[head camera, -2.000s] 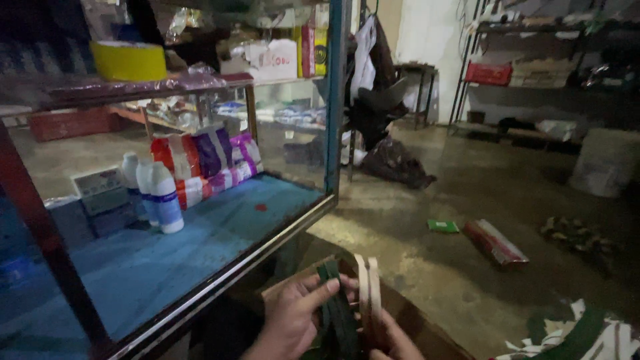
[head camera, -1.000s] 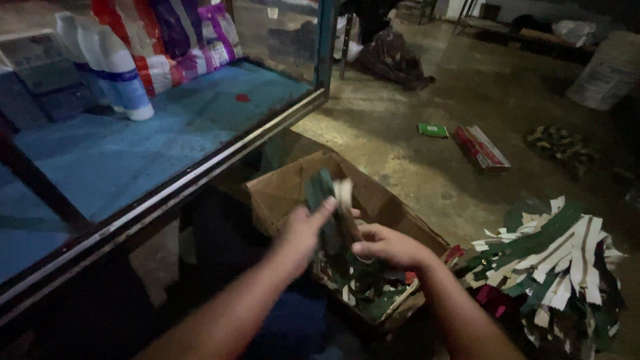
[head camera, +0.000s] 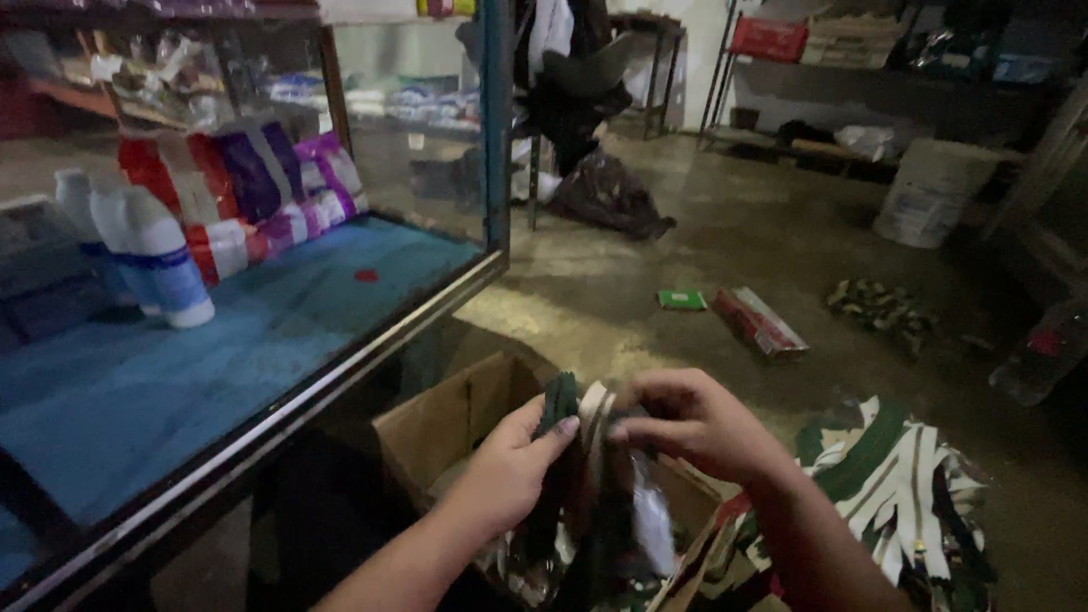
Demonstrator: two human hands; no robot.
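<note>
My left hand (head camera: 518, 459) grips a bundle of dark green zippers (head camera: 558, 404) between thumb and fingers, above an open cardboard box (head camera: 459, 404). Right beside that bundle, a cream zipper with a metal-coloured tooth line (head camera: 597, 412) stands upright and hangs down. My right hand (head camera: 680, 421) is at the cream zipper's right side, its fingers bent and blurred; whether they grip it is unclear. Below the hands, the box holds more zippers and clear plastic, partly hidden by my forearms. A heap of white, green and black zippers (head camera: 901, 493) lies on the floor at the right.
A glass display case with a blue shelf (head camera: 280, 340) fills the left, holding white bottles (head camera: 166, 255) and packaged goods (head camera: 255, 183). On the floor ahead are a green packet (head camera: 682, 299), a red and white box (head camera: 759, 321), a camouflage cloth (head camera: 882, 308) and a white bucket (head camera: 935, 191).
My right hand has risen from lower beside the bundle to near the top of the cream zipper. My left hand still holds the green zippers.
</note>
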